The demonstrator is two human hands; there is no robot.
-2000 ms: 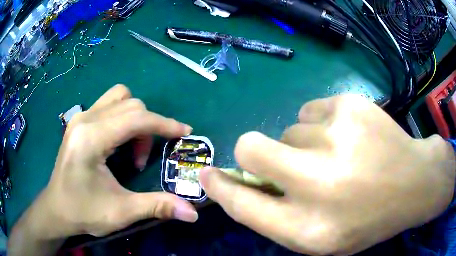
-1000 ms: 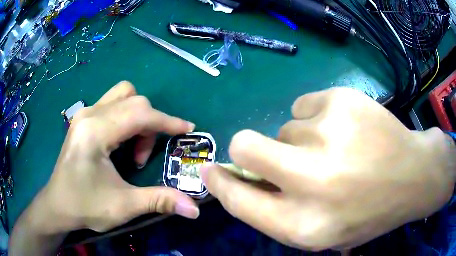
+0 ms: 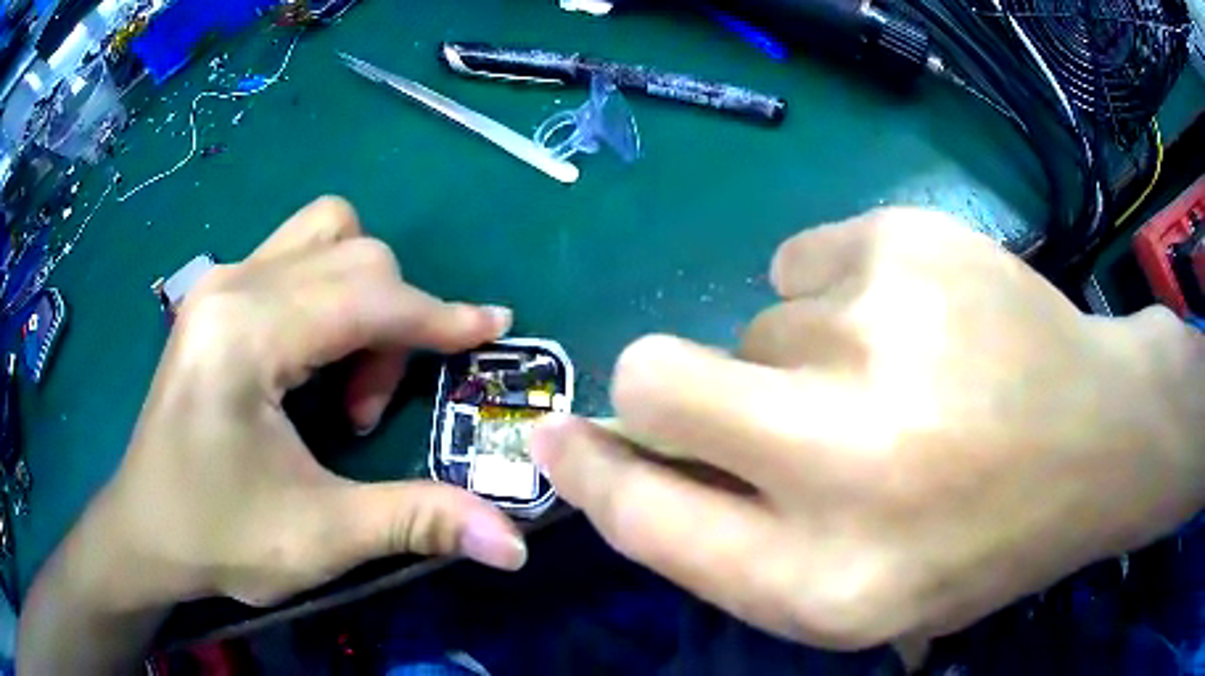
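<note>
An open smartwatch case (image 3: 504, 478) with a silver rim sits at the mat's front edge, its inner parts facing up. My left hand (image 3: 284, 409) holds it between thumb and forefinger, at its top and bottom edges. Yellow-gold flex and a white rectangle show inside. My right hand (image 3: 846, 423) grips a cream-yellow tool (image 3: 661, 456), mostly hidden by the fingers. Its tip is hidden behind my right fingertip, at the case's right side.
On the green mat (image 3: 634, 251) lie tweezers (image 3: 463, 119), a black marker pen (image 3: 615, 79) and a clear plastic piece (image 3: 601, 122). A whitish module (image 3: 188, 280) lies left. Cables and a black fan (image 3: 1103, 60) stand right rear, a red tray (image 3: 1176, 251) at right.
The view has shifted slightly, and the case and both hands appear a little higher in the picture. The holds on case and tool look the same.
</note>
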